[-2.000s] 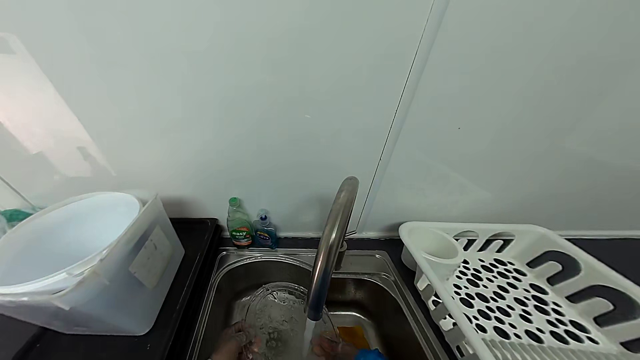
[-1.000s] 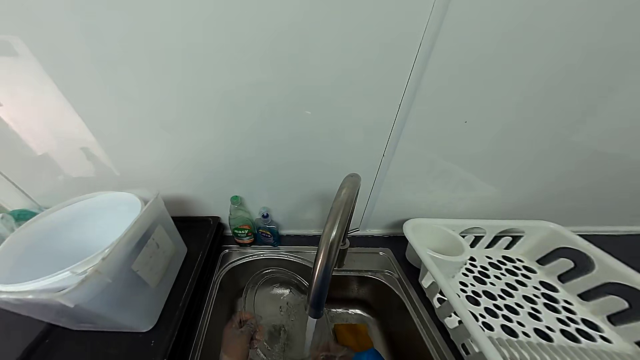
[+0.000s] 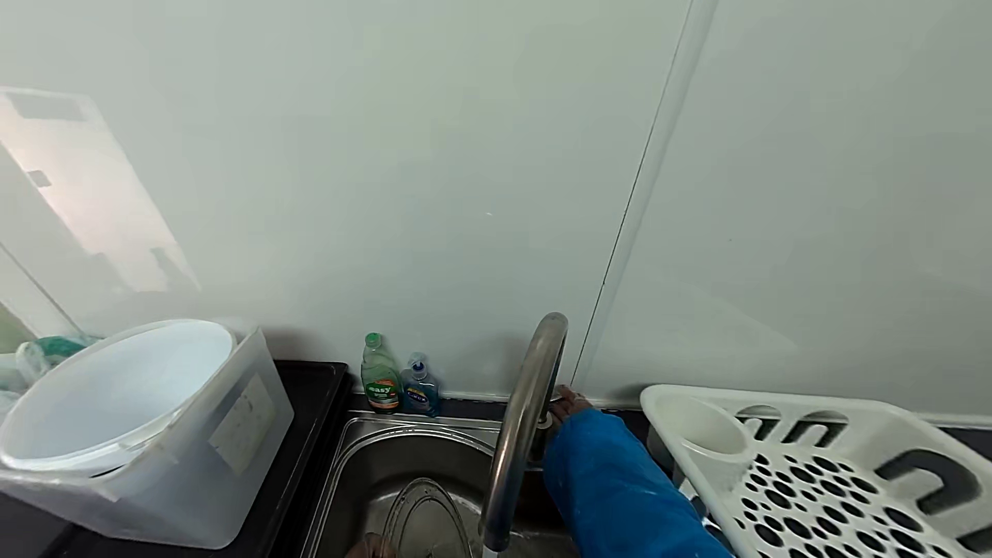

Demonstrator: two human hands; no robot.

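Note:
My right hand, in a blue sleeve, is at the base of the curved metal tap, its fingers at the lever behind the spout. The spout partly hides the lever. At the bottom edge my left hand holds a clear, oval-rimmed lid or dish tilted in the stainless steel sink. Only a small part of that hand shows. Water shows at the spout's mouth.
Green and blue soap bottles stand behind the sink. Left, a translucent plastic box holding a white tub rests partly on a black tray. A white dish rack stands right, with the wall behind.
My right hand has moved up from the sink to the tap's base. The clear piece, earlier lying flatter under the spout, is now tilted up in my left hand.

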